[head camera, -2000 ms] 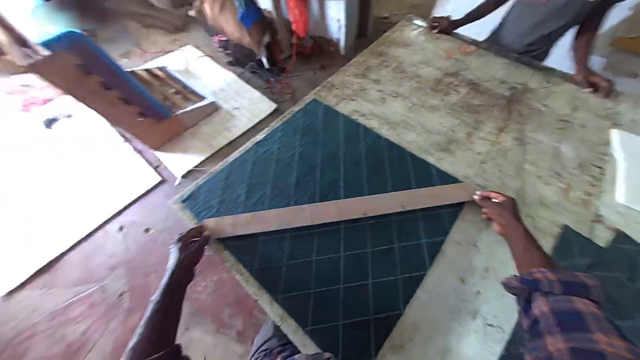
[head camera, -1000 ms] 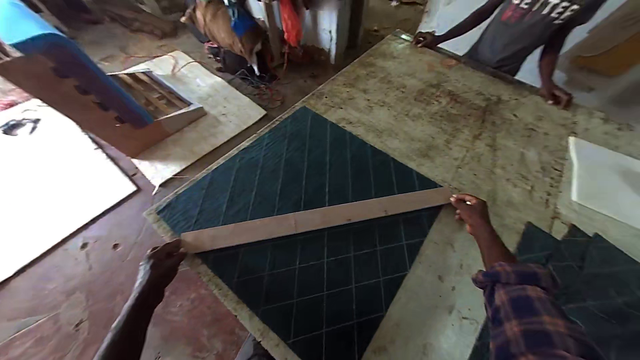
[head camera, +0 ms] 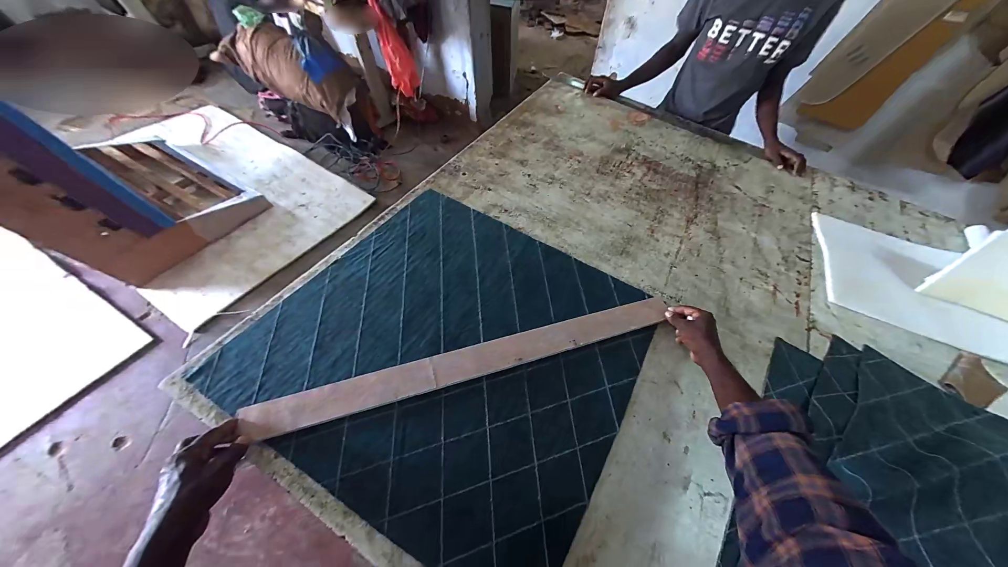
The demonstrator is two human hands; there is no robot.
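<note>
A dark green fabric piece [head camera: 409, 291] lies flat on the worn worktable [head camera: 583, 181]. Pale lines run across it, crossing into a grid on its lower half. A long, flat straightedge strip [head camera: 457, 366], pinkish brown, lies slantwise over the fabric. My left hand [head camera: 206, 457] grips its left end at the table's edge. At its right end, my right hand [head camera: 693, 327] pinches the tip between thumb and fingers, just past the fabric's right corner.
More lined green fabric pieces [head camera: 898, 425] lie at the right, below white foam-like sheets [head camera: 882, 276]. A person [head camera: 732, 71] stands at the far edge, both hands on the table. A frame with wooden slats [head camera: 150, 181] rests on a board [head camera: 307, 205] at the left.
The strip has moved down across the fabric, towards me, with both hands still on its ends. The view has shifted somewhat.
</note>
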